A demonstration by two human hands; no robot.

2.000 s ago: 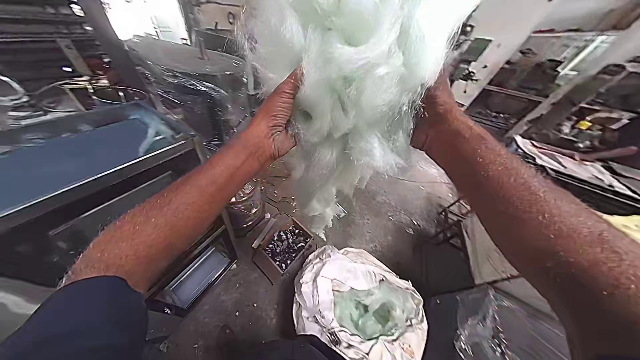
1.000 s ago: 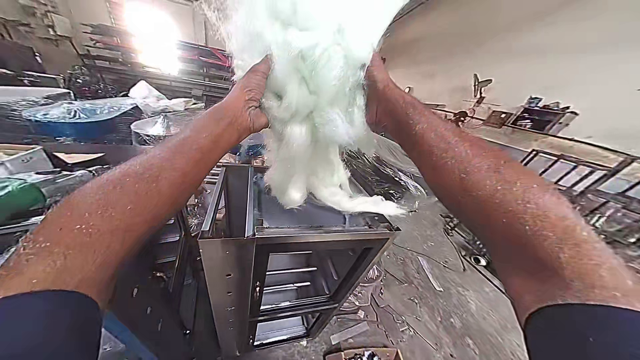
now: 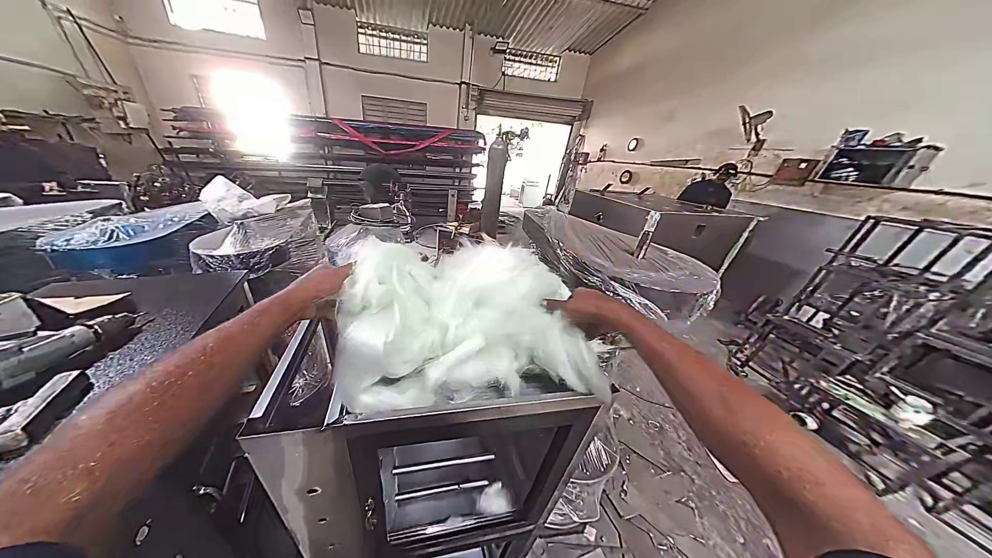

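A large loose heap of pale green-white fibre wool (image 3: 465, 318) lies over the top of a metal cabinet (image 3: 294, 473) with a glazed front. My left hand (image 3: 329, 291) grips the wool at its left edge, and my right hand (image 3: 585, 310) grips it at the right edge; the fingertips of both are partly hidden in the fibres. Through the cabinet's front, rack bars and a small white tuft (image 3: 494, 500) show inside. An open narrow channel (image 3: 306, 372) runs along the cabinet's left side.
Left is a dark bench (image 3: 178, 302) with tools and plastic-wrapped round tubs (image 3: 128, 236). Plastic-wrapped metalwork (image 3: 628, 256) stands behind right, with a person (image 3: 709, 190) beyond it. Metal frames (image 3: 891, 310) crowd the far right; scraps litter the floor (image 3: 659, 449). A gas cylinder (image 3: 494, 186) stands upright behind.
The wool, held up in the air between both hands before, is now down on the cabinet top and spread wider. Both hands have come down with it. The view has turned and tilted up.
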